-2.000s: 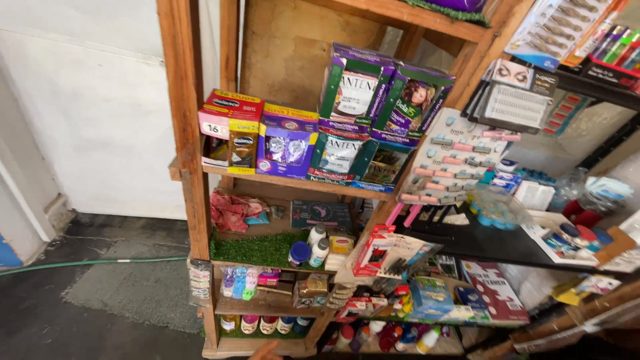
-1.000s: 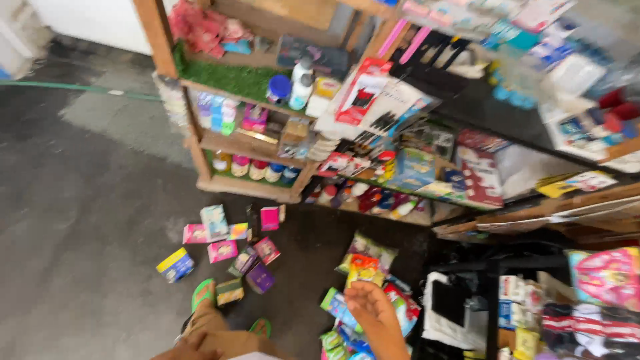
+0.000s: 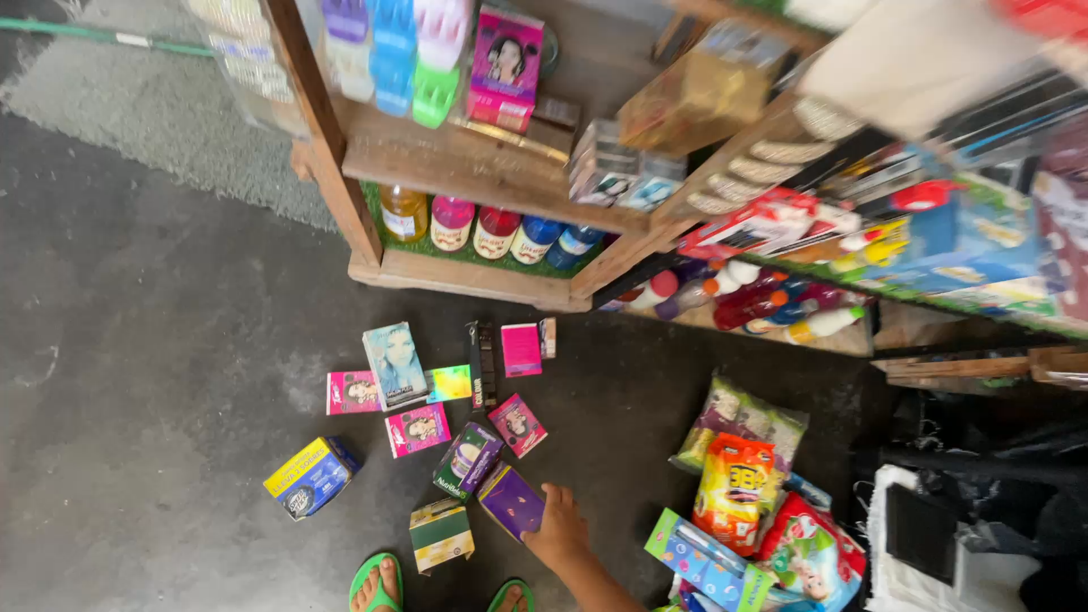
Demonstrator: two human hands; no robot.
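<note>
My right hand [image 3: 557, 527] reaches down to a purple box [image 3: 511, 503] on the dark floor, its fingers at the box's right end; whether they grip it cannot be told. Touching that box is a purple and green carton [image 3: 467, 461], with a green and yellow carton [image 3: 441, 535] below. A blue and yellow box [image 3: 312, 478] lies to the left. Several pink boxes [image 3: 417, 430], a light blue box with a face on it [image 3: 396, 365] and a narrow black box [image 3: 482, 365] lie farther up. My left hand is out of view.
A wooden shelf unit [image 3: 493, 280] stands ahead, with colored bottles [image 3: 493, 233] on its lowest shelf. On the floor at right lie an orange bag [image 3: 734, 493] and other bagged goods. My feet in green sandals [image 3: 376, 582] are at the bottom edge. A black and white item [image 3: 922, 527] is far right.
The view has moved down to the floor and closer. My right hand, over the bagged goods a second ago, is now at the purple box.
</note>
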